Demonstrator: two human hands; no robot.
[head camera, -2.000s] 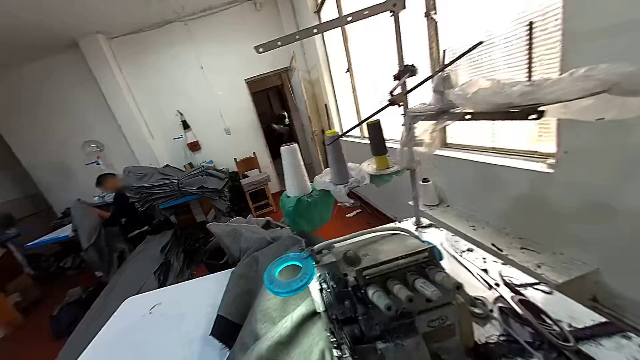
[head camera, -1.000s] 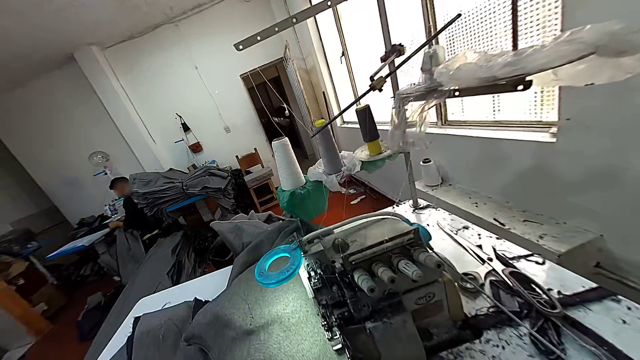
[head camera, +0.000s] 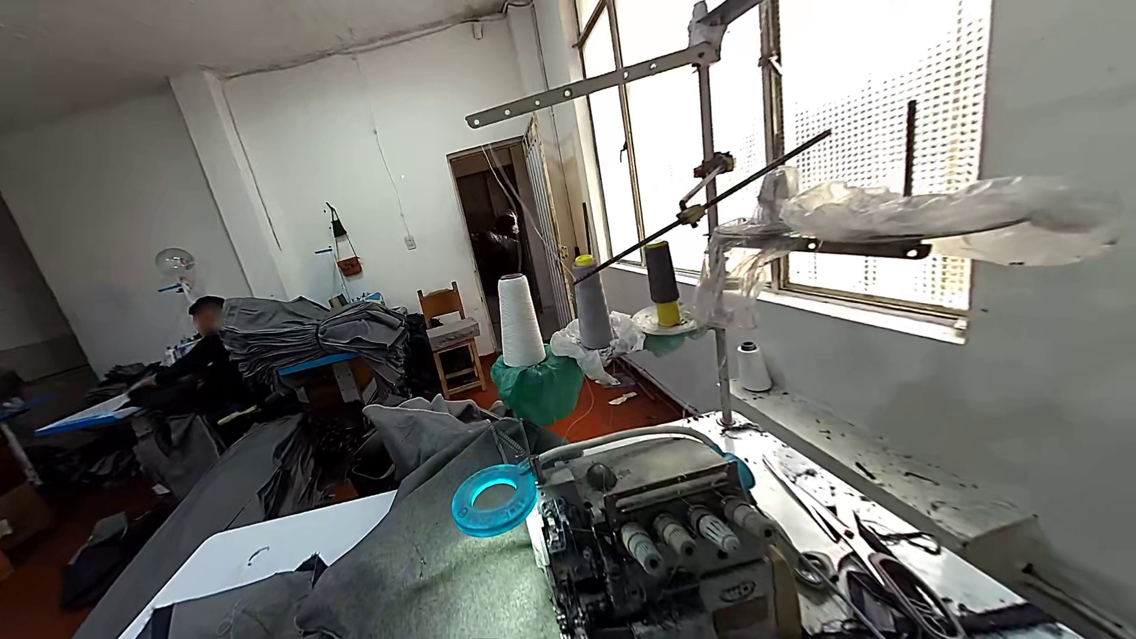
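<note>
Neither of my hands shows in the head view. An overlock sewing machine (head camera: 666, 532) stands at the lower centre, with a blue ring-shaped lamp or magnifier (head camera: 494, 500) at its left side. Light falls on grey fabric (head camera: 426, 568), which lies over the white table (head camera: 266, 541) left of the machine and reaches its edge. Behind the machine stand a white thread cone (head camera: 521, 324), a grey cone (head camera: 594, 306) and a dark cone with a yellow base (head camera: 662, 284). Scissors (head camera: 896, 577) lie among thread scraps on the right.
A metal thread stand (head camera: 719, 355) rises behind the machine, with a plastic-wrapped arm (head camera: 923, 213) reaching right. A ledge (head camera: 870, 461) runs along the right wall. Farther left, a person (head camera: 206, 355) sits beside stacked grey fabric (head camera: 311, 333). A wooden chair (head camera: 444, 306) stands near the doorway.
The grey fabric beside the machine has shifted and spread over more of the white table's front than two seconds ago. The view has shifted somewhat.
</note>
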